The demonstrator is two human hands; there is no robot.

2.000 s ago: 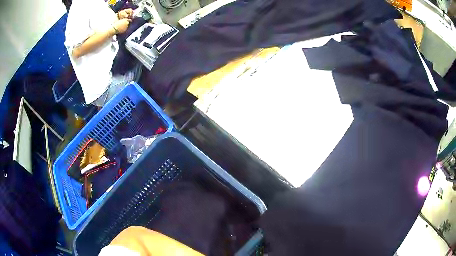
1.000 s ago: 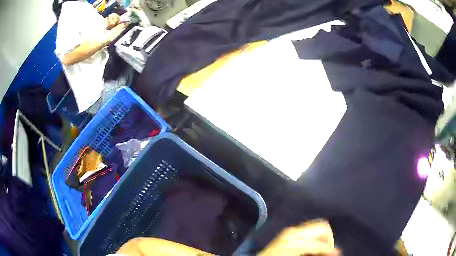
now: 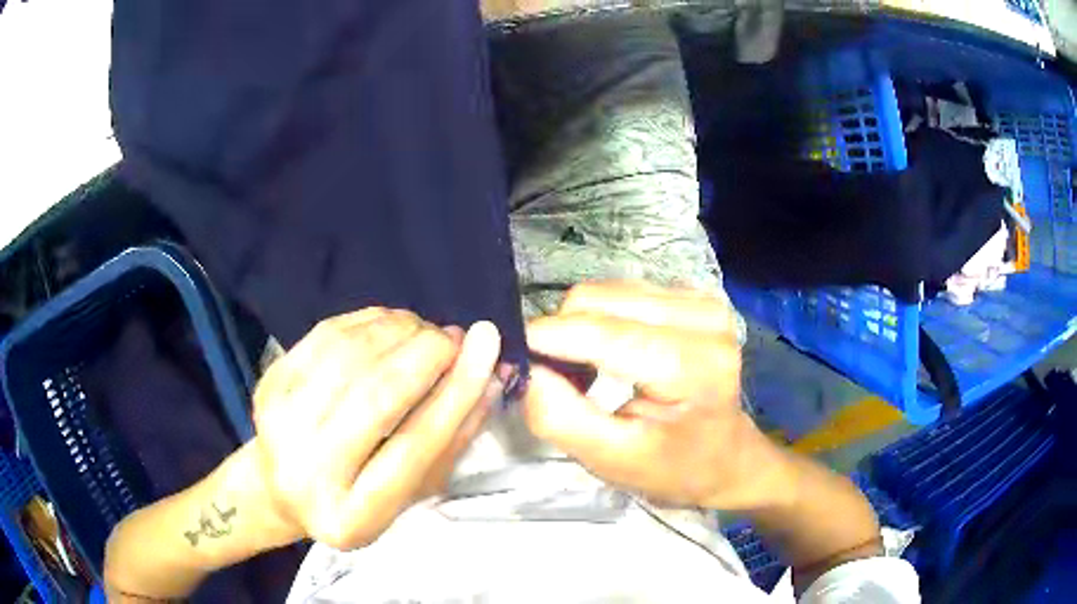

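Observation:
A dark navy garment panel [image 3: 331, 165] hangs from the white table over my lap, its long straight edge running down to my hands. My left hand [image 3: 372, 419] pinches the lower corner of the panel between thumb and fingers. My right hand [image 3: 638, 395] is beside it, with its thumb and fingertips closed at the same corner. A small white piece [image 3: 611, 393] shows between the fingers of my right hand; I cannot tell what it is. The fingertips hide part of the cloth edge.
A dark blue crate [image 3: 148, 254] with dark cloth stands at the left. A blue crate [image 3: 903, 342] with dark cloth and scraps stands at the right. The white table edge [image 3: 579, 14] crosses the top. My lap [image 3: 602, 153] is in the middle, below it.
The view has swung down to my lap. Both hands are now in front of me at the corner of the navy cloth; the machine lamp's pink spot is out of view.

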